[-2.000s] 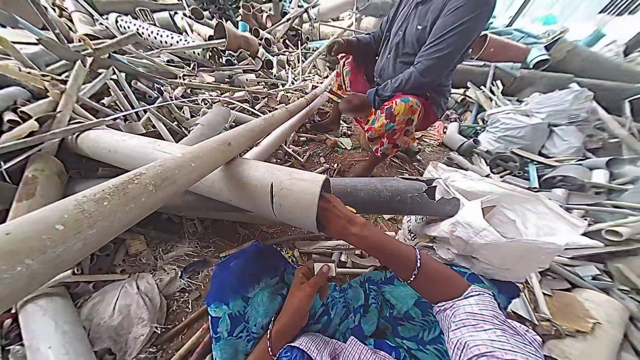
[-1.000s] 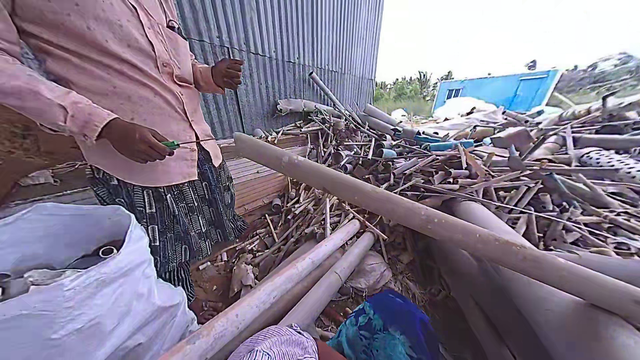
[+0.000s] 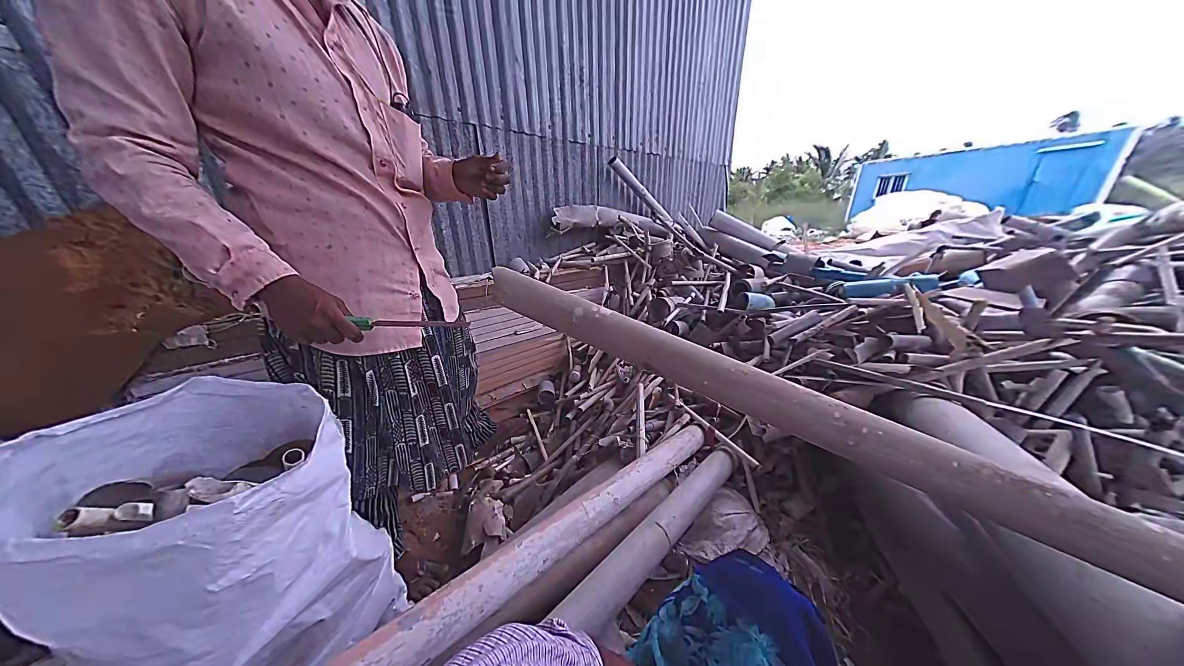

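Note:
Neither of my hands shows; only a striped sleeve (image 3: 532, 646) and blue patterned cloth (image 3: 740, 615) are at the bottom edge. A long grey pipe (image 3: 786, 398) slants across the view above the cloth. Several weathered pipes (image 3: 546, 550) lie left of the cloth. At the left, a person in a pink shirt (image 3: 305, 166) stands with a thin tool with a green handle (image 3: 365, 323) in one hand. The person's other hand (image 3: 483, 176) is raised. In front of the person a white sack (image 3: 185, 573) holds pipe pieces and scraps.
A large heap of pipe scraps (image 3: 925, 342) fills the right side. Stacked brown boards or panels (image 3: 518, 356) lie behind the person, by a corrugated metal wall (image 3: 592, 83). Farther off is a blue cabin (image 3: 1008, 180). Wide grey pipes (image 3: 1036, 564) lie under the slanting one.
The view has swung from my lap and the crouching co-worker to the standing person. My two hands, seen at first by the large pipe, are out of view.

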